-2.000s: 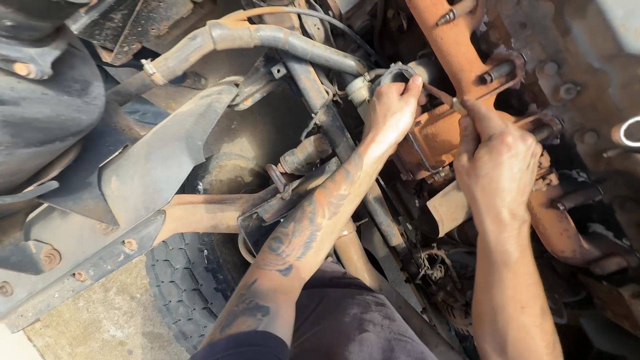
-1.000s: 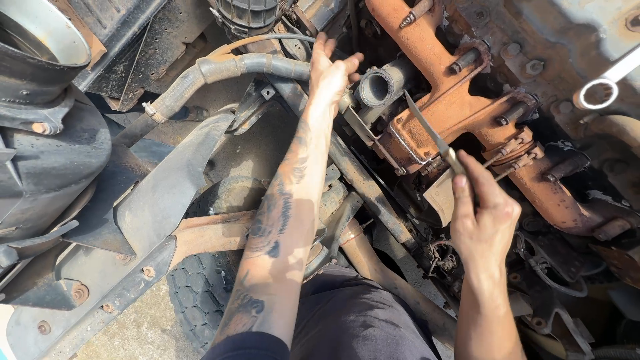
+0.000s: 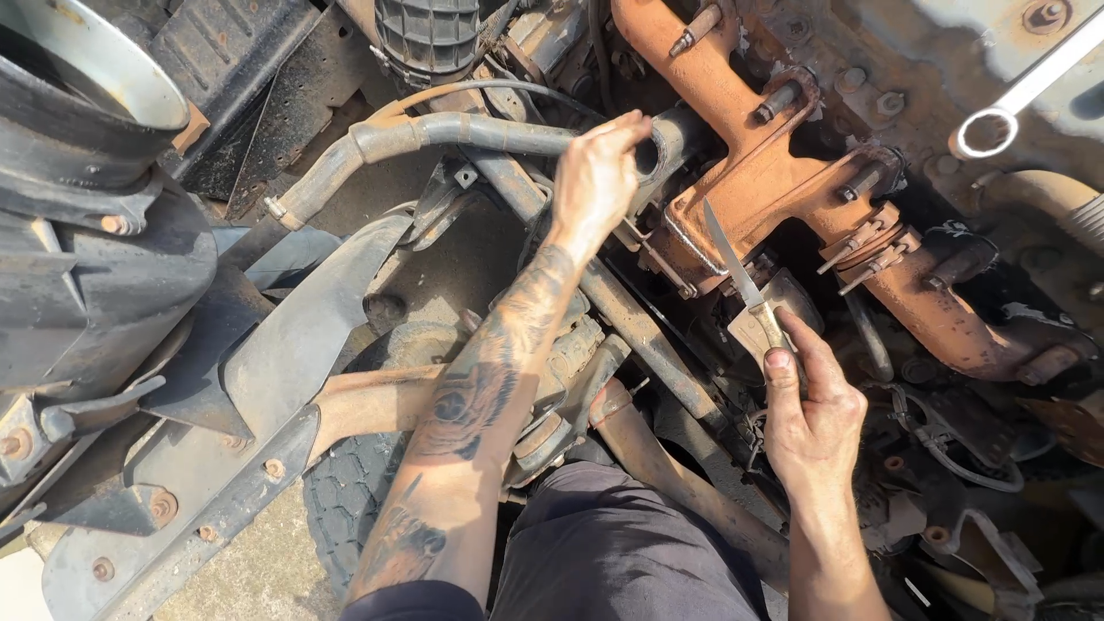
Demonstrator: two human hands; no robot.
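Note:
My right hand (image 3: 806,397) grips the handle of a knife (image 3: 733,263), whose narrow blade points up and left in front of a rusty orange exhaust manifold (image 3: 768,177). At the open end of a dark pipe (image 3: 677,142) is my left hand (image 3: 599,177), its fingers extended over the rim; whether they hold anything is hidden. A grey hose or pipe (image 3: 483,134) runs from the left to behind the left hand. Below the manifold's middle flange, a thin metal plate (image 3: 749,332) sits behind the knife handle.
A ring-ended wrench (image 3: 987,132) lies at the upper right on the engine block. Studs (image 3: 697,30) stick out along the manifold. At left are a large black round housing (image 3: 86,250) and a grey metal bracket (image 3: 285,319); a tyre (image 3: 349,496) is below. A ribbed black duct (image 3: 427,34) stands at the top.
The knife, at the pipe area two seconds ago, has come away down and right in my right hand. My left hand has moved from the hose's upper side to the pipe opening since one second ago.

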